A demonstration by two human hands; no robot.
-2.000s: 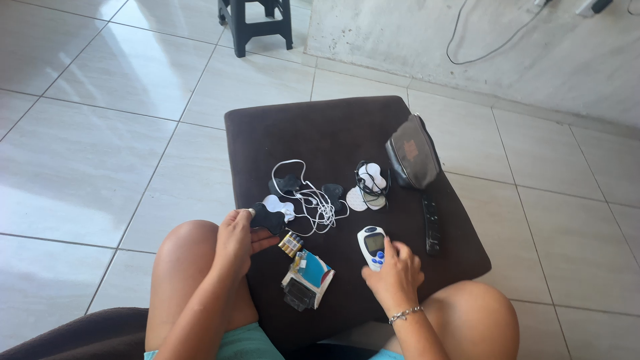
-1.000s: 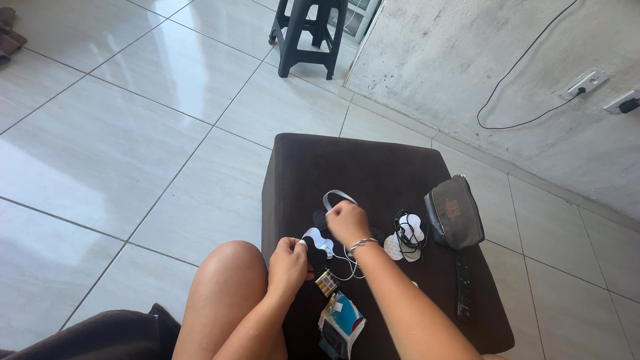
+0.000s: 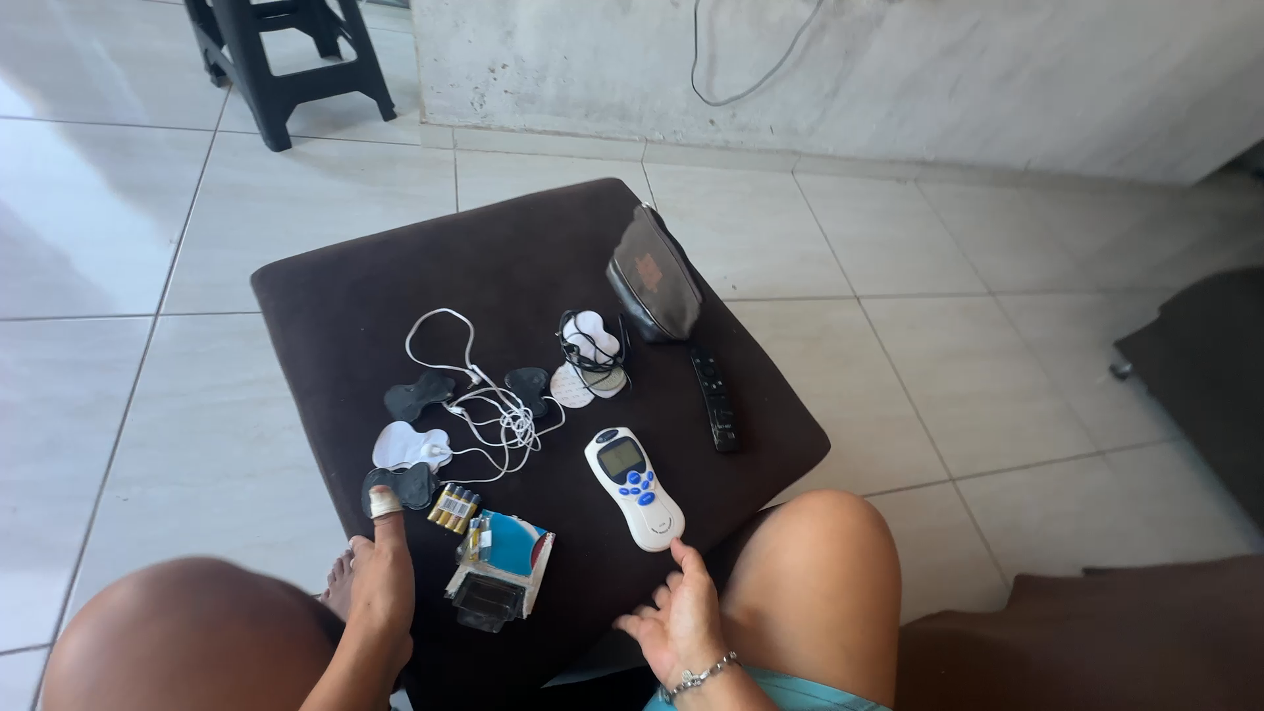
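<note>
My left hand is at the ottoman's left edge, its bandaged thumb over a black electrode pad; whether it grips the pad is unclear. My right hand, palm up with fingers apart, is just below a white handheld massager unit with a small screen and blue buttons; the thumb tip is by its lower end. A coiled white lead wire lies among a white pad and two more black pads. A pack of batteries is next to an opened blue-and-white package with a black plastic piece.
The dark ottoman also holds white pads wrapped in black cable, a zipped pouch and a black remote control. A plastic stool stands by the wall at the upper left. Dark furniture is at the lower right.
My right hand has moved from the white wire back toward me, below the massager unit. It holds nothing now. The view has shifted.
</note>
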